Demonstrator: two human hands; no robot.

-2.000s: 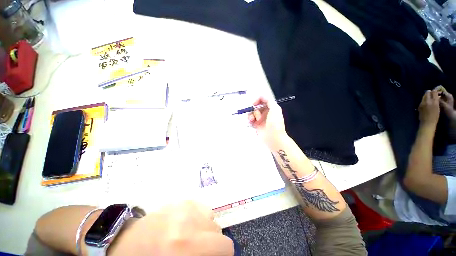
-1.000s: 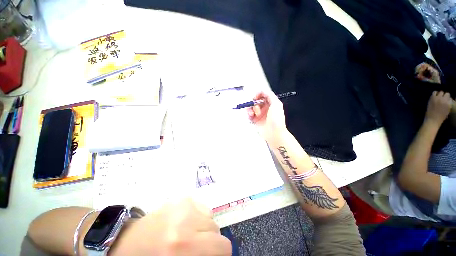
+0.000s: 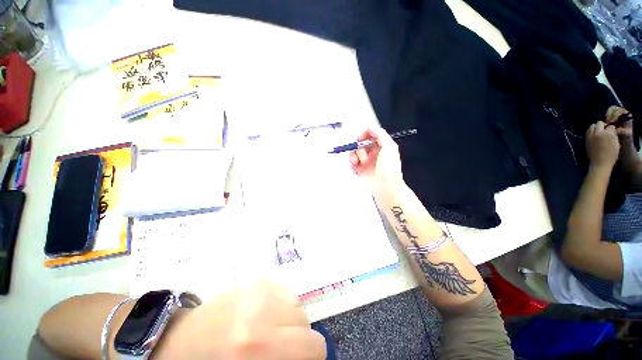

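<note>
My right hand (image 3: 374,163) holds a slim dark pen (image 3: 345,147) over the upper right of a large white style sheet (image 3: 317,204). The sheet has a small garment sketch and coloured index tabs along its near edge. My left hand (image 3: 257,320) rests at the sheet's near edge, wearing a watch; its fingers are washed out and partly hidden, so its grip cannot be told. A record pad (image 3: 179,181) with its cover folded back lies left of the sheet.
A black phone (image 3: 74,204) lies on a yellow book (image 3: 116,235). More yellow books (image 3: 146,81) lie behind. Coloured pens (image 3: 24,163), a dark slab (image 3: 10,239) and a red block (image 3: 15,91) are far left. A black coat (image 3: 436,105) covers the right side. A person's hands (image 3: 605,140) work at dark cloth.
The view has shifted slightly, so the books and phone appear further left. My hands hold nearly the same pose. The other person's hands have moved at the dark cloth.
</note>
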